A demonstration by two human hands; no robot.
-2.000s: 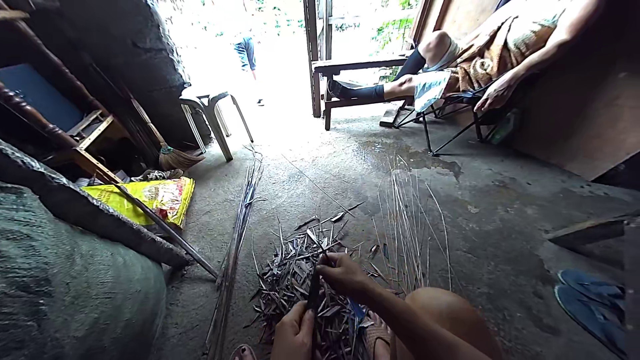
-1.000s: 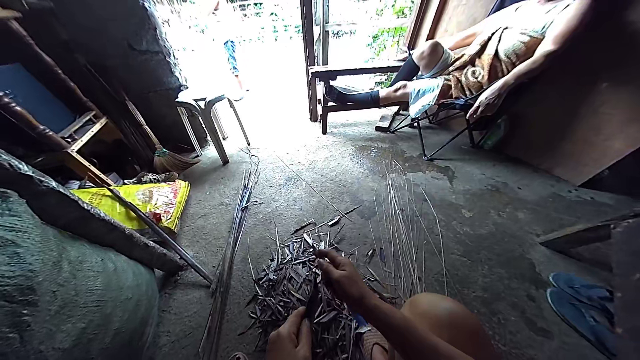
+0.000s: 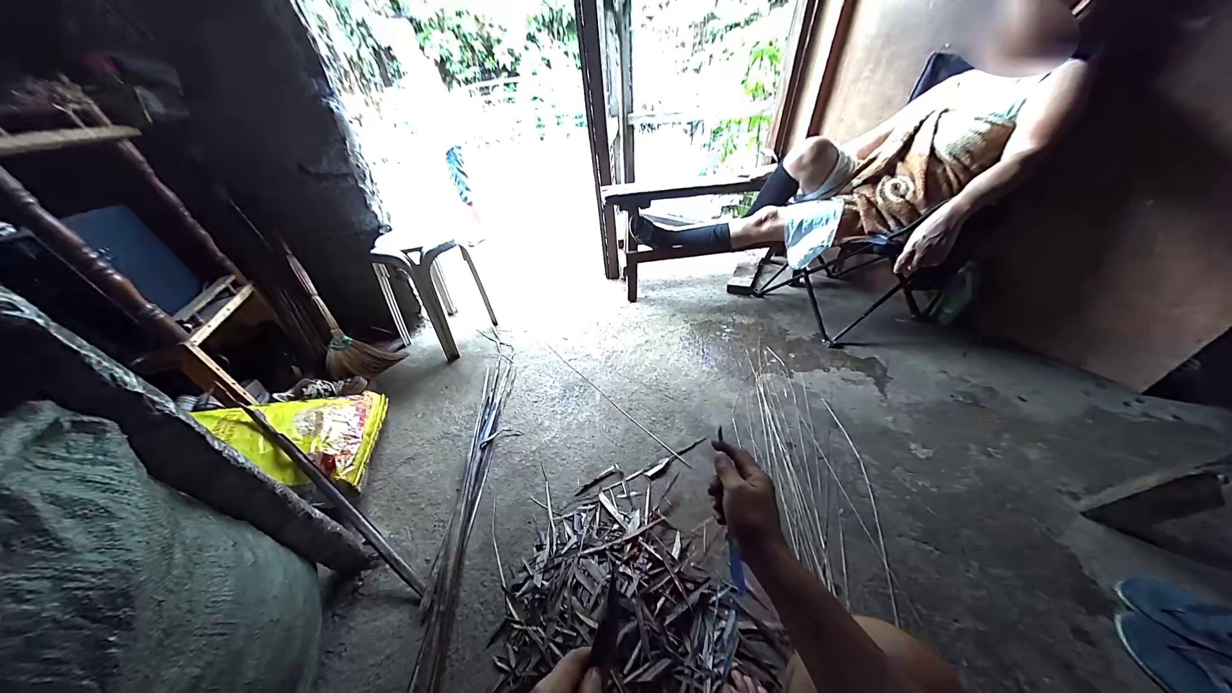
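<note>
At the bottom of the view my left hand point(image 3: 570, 674) grips a dark, blade-like piece point(image 3: 606, 626); whether it is a knife or a leaf strip I cannot tell. My right hand point(image 3: 746, 496) is raised over the pile's right side, apart from the left, with a thin dark tip showing between thumb and finger. Below both hands lies a heap of dark, dry leaf strips point(image 3: 602, 568). Left of the heap is a bundle of long thin sticks point(image 3: 467, 481). Lighter thin sticks point(image 3: 794, 462) lie spread to its right. Something blue hangs or lies beneath my right wrist.
A yellow sack point(image 3: 298, 433), a soft broom point(image 3: 356, 356) and a stool point(image 3: 423, 265) are at the left, beyond a large green sack point(image 3: 154, 568). A person point(image 3: 934, 173) reclines on a folding chair, legs on a wooden bench point(image 3: 693, 188). Blue slippers point(image 3: 1174, 616) lie right.
My right hand has moved right and forward, away from my left hand, which stays low by the heap. The view has tilted up.
</note>
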